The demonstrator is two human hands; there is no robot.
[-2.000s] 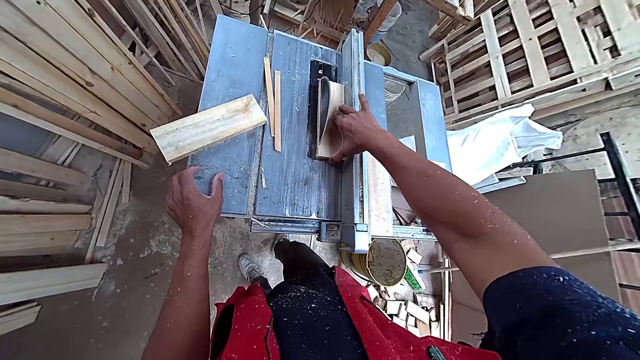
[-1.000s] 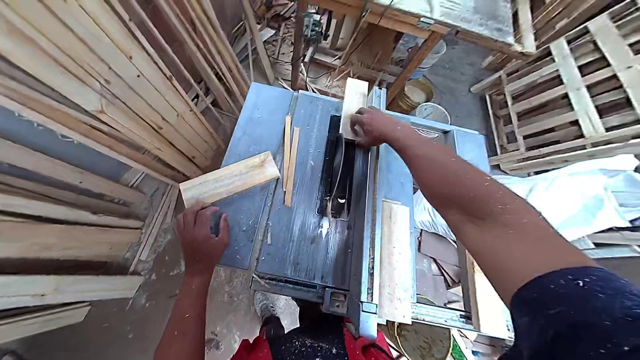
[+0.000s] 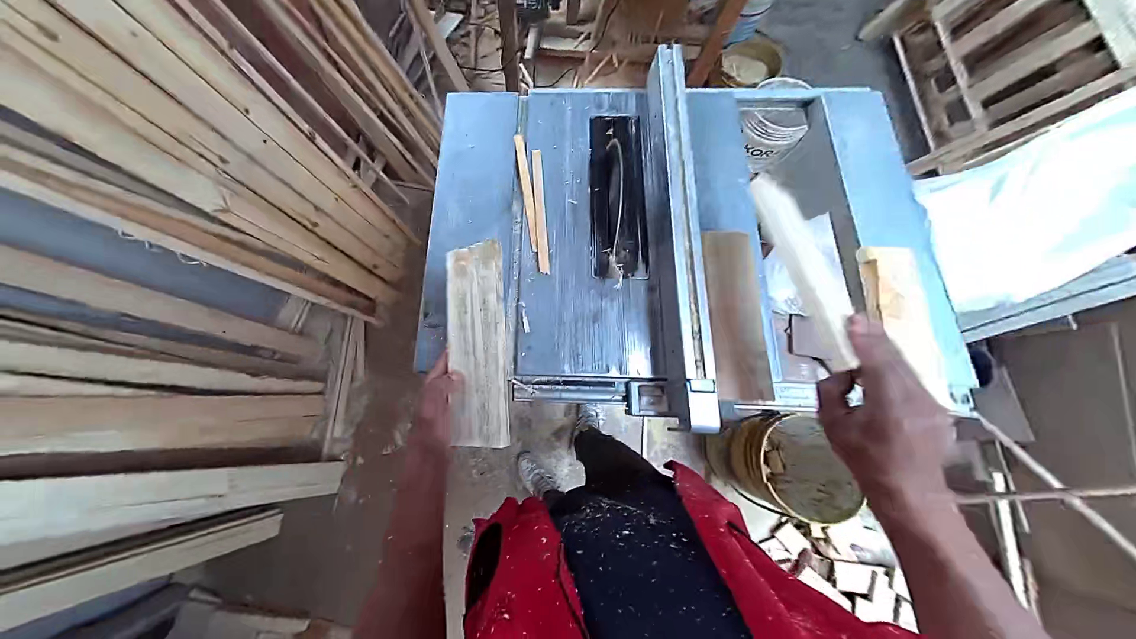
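My left hand (image 3: pixel 437 399) grips the left edge of a short wooden board (image 3: pixel 479 342), which stands lengthwise over the near left edge of the table saw's top (image 3: pixel 577 328). My right hand (image 3: pixel 883 413) holds a narrower wooden piece (image 3: pixel 806 257) by its near end, tilted, over the open frame at the right. The circular saw blade (image 3: pixel 615 200) shows in its dark slot, left of the metal rip fence (image 3: pixel 683 240). Two thin wood strips (image 3: pixel 535 209) lie left of the blade. Right of the fence lies another board (image 3: pixel 735 311).
One more wood piece (image 3: pixel 901 311) rests on the right rail. Long planks (image 3: pixel 160 151) lean at the left. A yellowish bucket (image 3: pixel 812 466) and wood offcuts (image 3: pixel 852 568) are below the near right edge. White sheeting (image 3: pixel 1029 213) and a pallet (image 3: pixel 1012 71) are at the right.
My right hand has moved from beside the blade to the right of the fence, still with a wood piece. My left hand has taken hold of the board, which has turned from crosswise to lengthwise.
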